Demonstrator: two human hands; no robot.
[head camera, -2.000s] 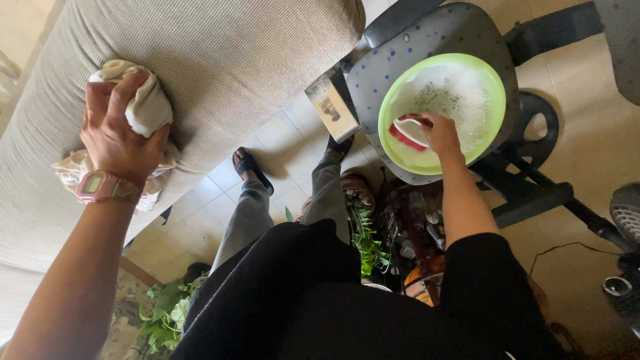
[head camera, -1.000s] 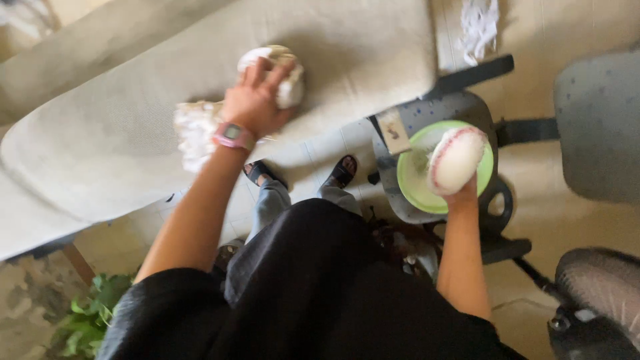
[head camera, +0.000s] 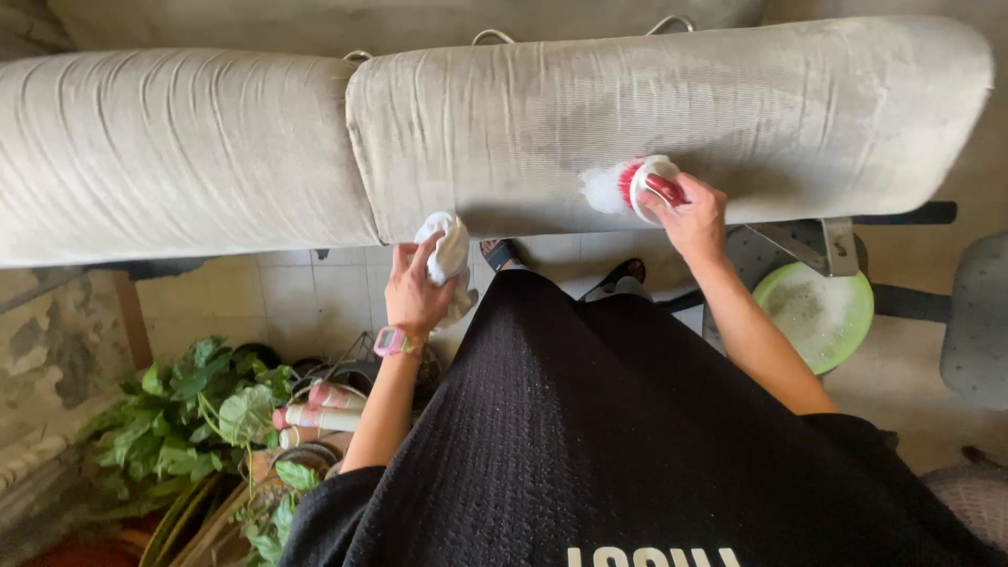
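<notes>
My right hand (head camera: 693, 216) grips a red-handled scrubbing brush (head camera: 655, 187) with a white body, its red bristles against the front of a beige upholstered cushion (head camera: 504, 134). White foam (head camera: 605, 190) lies on the fabric beside the bristles. A bunched white cloth (head camera: 447, 248) is held in my left hand (head camera: 416, 290), just at the cushion's lower edge. To the right of my right forearm, a light green basin (head camera: 862, 315) of sudsy water rests on a dark speckled chair seat (head camera: 787, 240).
A second cushion (head camera: 173, 157) adjoins on the left. Leafy potted plants (head camera: 189, 394) and rolled tubes (head camera: 323, 416) stand at the lower left. Another dark chair part (head camera: 976, 315) is at the right edge. My sandalled feet (head camera: 500, 253) are on the tiled floor below the cushion.
The brush in my right hand has moved from over the green basin to the cushion, where foam now shows. My left hand with the cloth has come off the cushion's top to its lower edge.
</notes>
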